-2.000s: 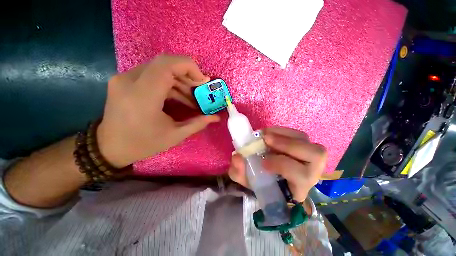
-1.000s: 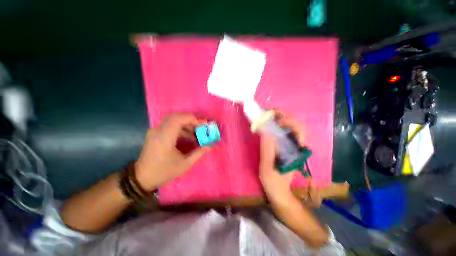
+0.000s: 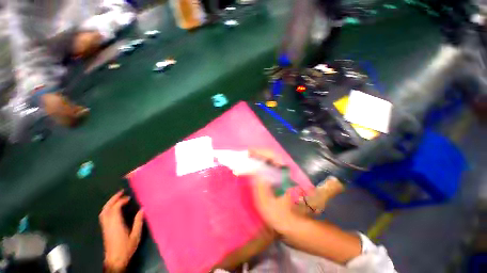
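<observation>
The frame is blurred. My right hand is closed around the glue syringe over the pink-red mat. The syringe's white front cone points left, at the right edge of the white wipe; I cannot tell if they touch. My left hand is over the green bench just left of the mat, with thumb and fingers apart and no housing visible in it. Teal housings lie on the bench beyond the mat and to its left.
Another person's hands and sleeves are across the green bench at upper left. A dark unit with a red light and white and yellow paper stand right of the mat. A blue stool-like object is farther right.
The view has swung and widened, showing more of the bench. My left hand has moved off the mat to its left side, and the teal housing no longer shows in it. My right hand still holds the syringe.
</observation>
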